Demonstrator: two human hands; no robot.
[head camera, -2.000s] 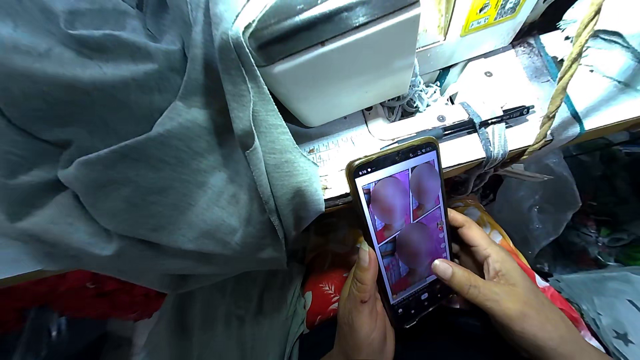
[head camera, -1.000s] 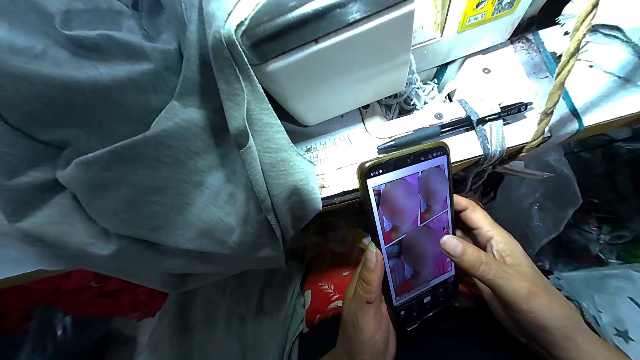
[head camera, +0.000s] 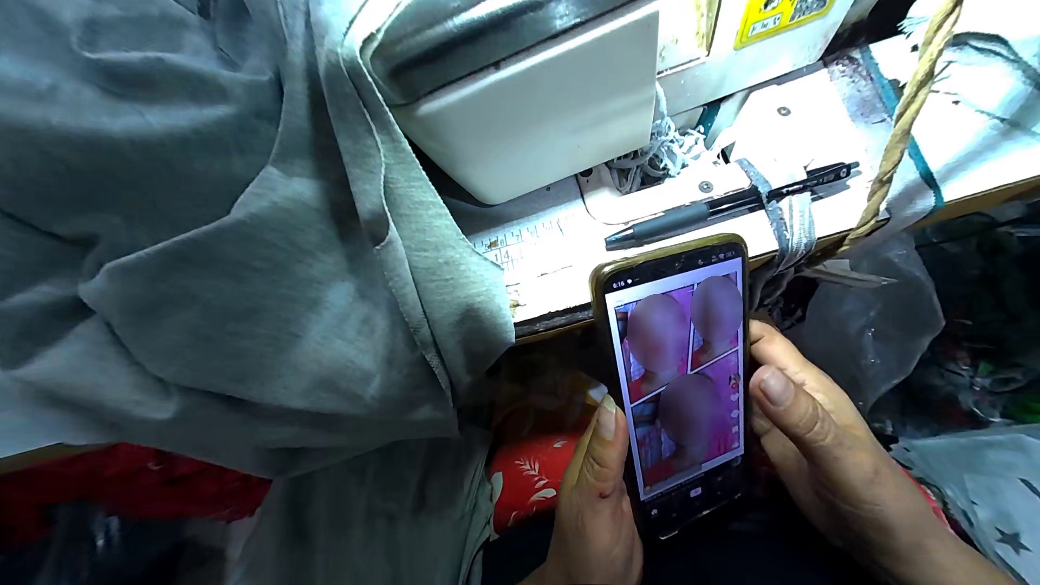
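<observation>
A smartphone (head camera: 682, 390) in a worn case is tilted up towards me, its lit screen showing several pictures with blurred parts. My left hand (head camera: 597, 496) grips its left edge, thumb along the side. At the right edge my right hand (head camera: 829, 447) holds the phone too, its thumb beside the screen and its other fingers partly hidden behind. Beyond the phone's top lies a black pen (head camera: 691, 219), under a strip of grey cloth tied round the table's edge. Grey knit fabric (head camera: 244, 284) drapes over the left side.
A white sewing machine (head camera: 536, 106) stands on the white table (head camera: 552, 280), which bears a printed ruler scale. Thread scraps (head camera: 662, 154) lie by the machine. A twisted rope (head camera: 910, 122) crosses the right of the table. Below it hang a clear plastic bag (head camera: 873, 317) and star-printed cloth (head camera: 983, 487).
Over the two seconds the phone has shifted slightly right, and the pen's near end, earlier partly covered by it, now shows. My right thumb has moved off the screen to the phone's edge.
</observation>
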